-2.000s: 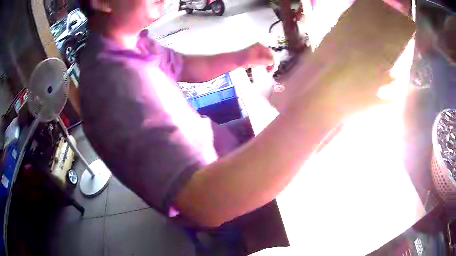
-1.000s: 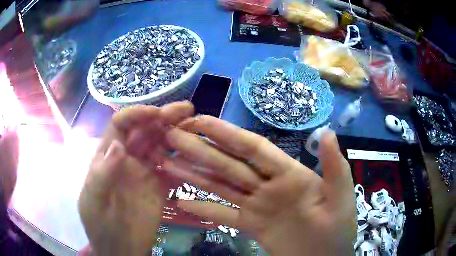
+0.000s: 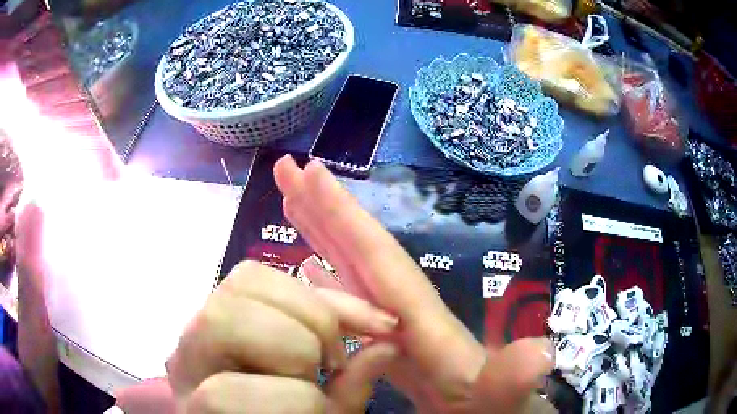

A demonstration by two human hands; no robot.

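Note:
My left hand (image 3: 267, 348) is in the lower middle, fingers curled, its thumb and forefinger meeting against the fingers of my right hand. I cannot tell whether anything small is pinched there. My right hand (image 3: 436, 331) is palm up, two fingers stretched to the upper left and the thumb apart at the right; no object shows in it. A few small pale inserts show partly behind the hands on the black and red printed mat (image 3: 388, 226). White moulded pieces (image 3: 602, 348) lie heaped at the right.
A white basket (image 3: 242, 121) and a turquoise basket (image 3: 428, 113) hold striped inserts. A phone (image 3: 354, 121) lies between them. A squeeze bottle (image 3: 537, 196) stands beyond the mat; another lies near bags of yellow and red parts. The glare-lit white board (image 3: 145, 267) is at left.
The view swung from another person beside a brightly lit board to the bench. Since then, my left hand has curled its fingers against my right, whose fingers were spread.

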